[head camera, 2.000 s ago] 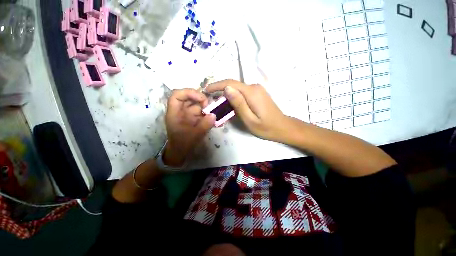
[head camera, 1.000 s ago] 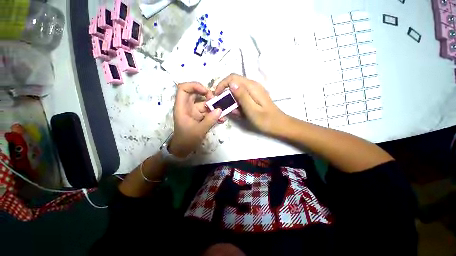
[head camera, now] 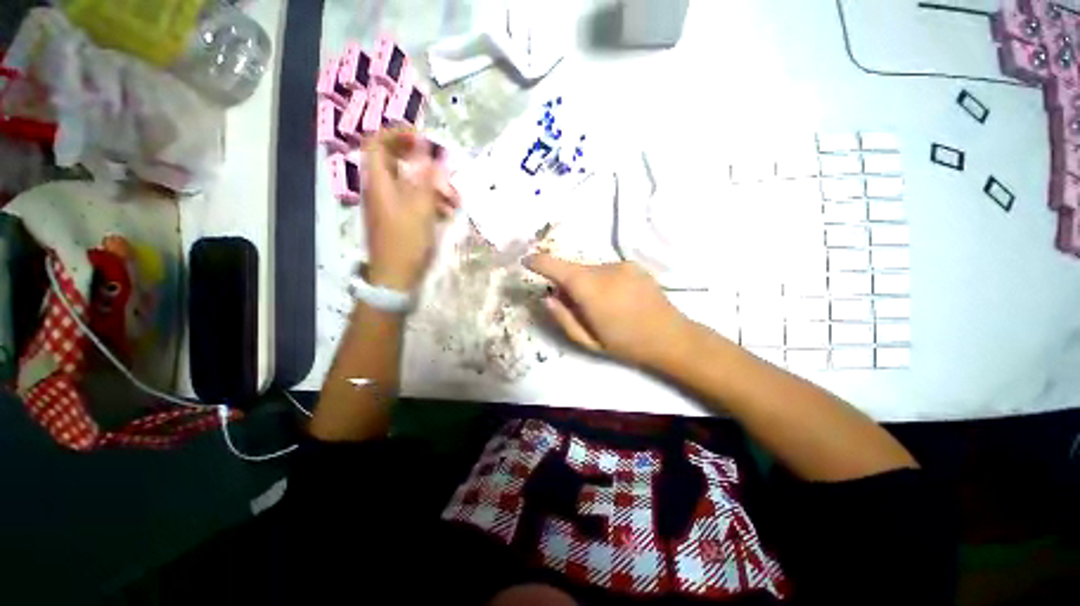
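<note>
Pink camera bodies (head camera: pixel 375 107) with dark screens stand clustered at the upper left of the table. My left hand (head camera: pixel 400 213) is blurred at the near edge of this cluster. A bit of pink and a dark patch show beside its fingers; I cannot tell if the hand holds that body. My right hand (head camera: pixel 622 310) is over the table near the middle, its index finger pointing left and thumb apart, with nothing seen in it.
Blue bits and a black-edged frame (head camera: pixel 538 155) lie on white paper. A grid sheet (head camera: pixel 865 249) is at right, with loose dark-edged windows (head camera: pixel 947 156) beyond it. Pink bodies (head camera: pixel 1058 107) stand at far right. A black case (head camera: pixel 224 320) lies left of the dark padded edge (head camera: pixel 297 213).
The pink body is no longer between my hands. My left hand has moved up and left to the cluster, and my right hand is apart from it. The view has shifted.
</note>
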